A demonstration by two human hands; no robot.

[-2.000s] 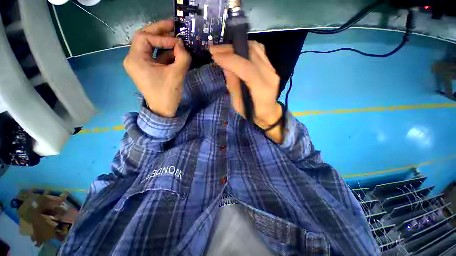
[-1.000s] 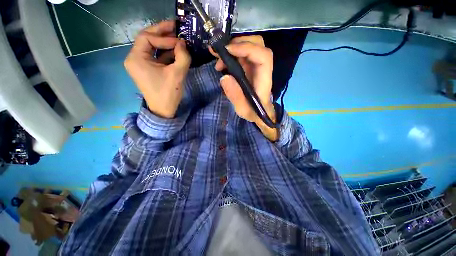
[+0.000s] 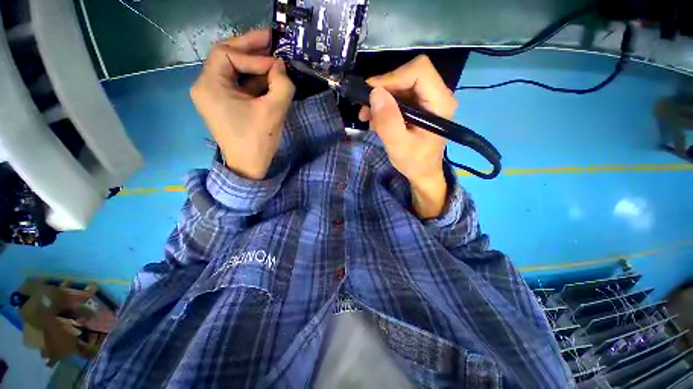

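Note:
The dark circuit board (image 3: 319, 34) with white and silver parts lies at the bench's front edge, cut off by the top of the picture. My left hand (image 3: 245, 99) is at the board's lower left corner, thumb and fingertips pinched; fine wires show at the fingertips, but I cannot tell exactly what they hold. My right hand (image 3: 414, 114) grips the soldering iron (image 3: 441, 125) by its black handle. The iron's metal tip points left along the board's lower edge, towards my left fingertips. Its black cord loops at the right.
The green bench top (image 3: 425, 23) runs across the top. White tray racks (image 3: 68, 121) stand at the left, with a black device unit (image 3: 26, 216) beside them. Black cables (image 3: 532, 82) hang at the upper right. Cardboard (image 3: 61, 319) lies lower left; a rack of boards (image 3: 608, 323) stands lower right.
My right hand has moved right and the iron has swung from over the board to a flatter angle, its tip now at the lower edge. The board shows slightly lower and further right. My left hand barely moved.

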